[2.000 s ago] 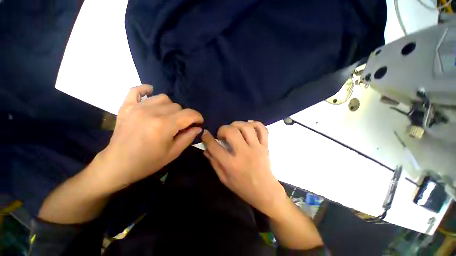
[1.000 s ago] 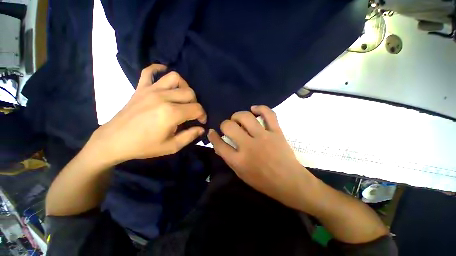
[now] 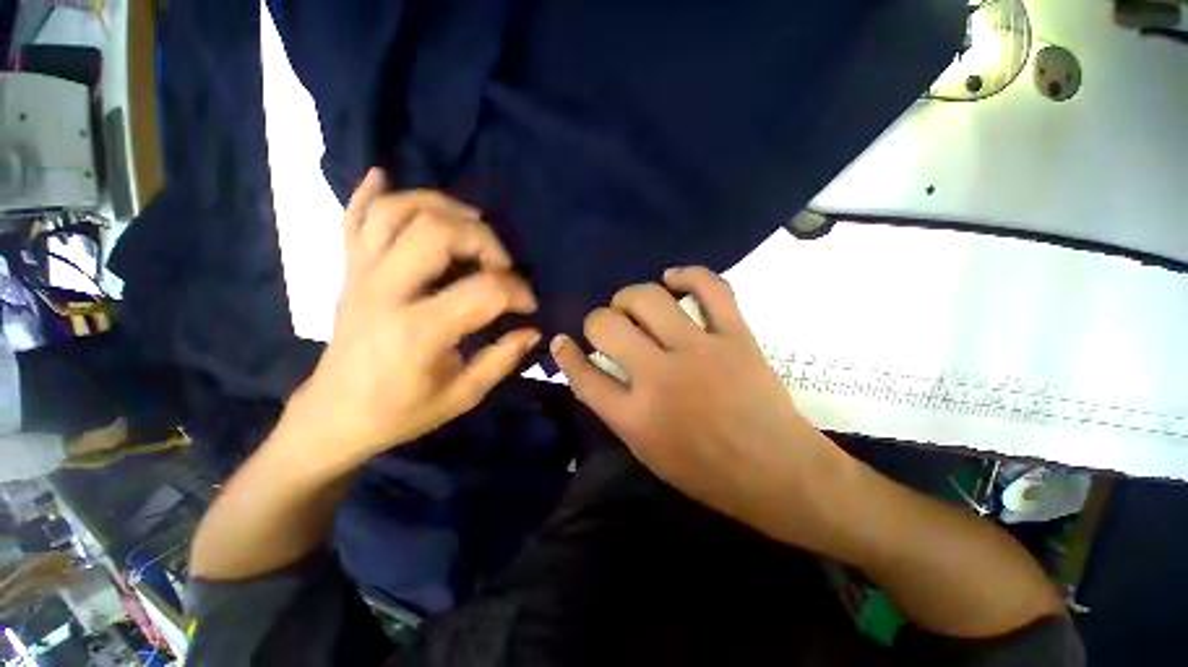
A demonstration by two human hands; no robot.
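A dark navy garment piece [image 3: 651, 143] lies over the white table and reaches up right to the needle plate. My left hand [image 3: 424, 313] is at its near edge, thumb and index finger close together at the cloth corner. My right hand [image 3: 678, 378] is just right of it, fingers curled on the cloth edge, with something pale showing between the fingers. The fingertips of both hands nearly meet at the corner. The cloth between them is too dark to tell how it is folded.
The round needle plate [image 3: 984, 52] is at the upper right, beside a small round disc [image 3: 1057, 73]. A printed ruler tape [image 3: 964, 395] runs along the table's front edge. More navy cloth [image 3: 209, 248] hangs at left. Another machine [image 3: 50, 141] stands at far left.
The view has turned and shifted, so the machine head has left the picture and the left side shows more. Both hands stay at the cloth corner; the left fingers have shifted slightly.
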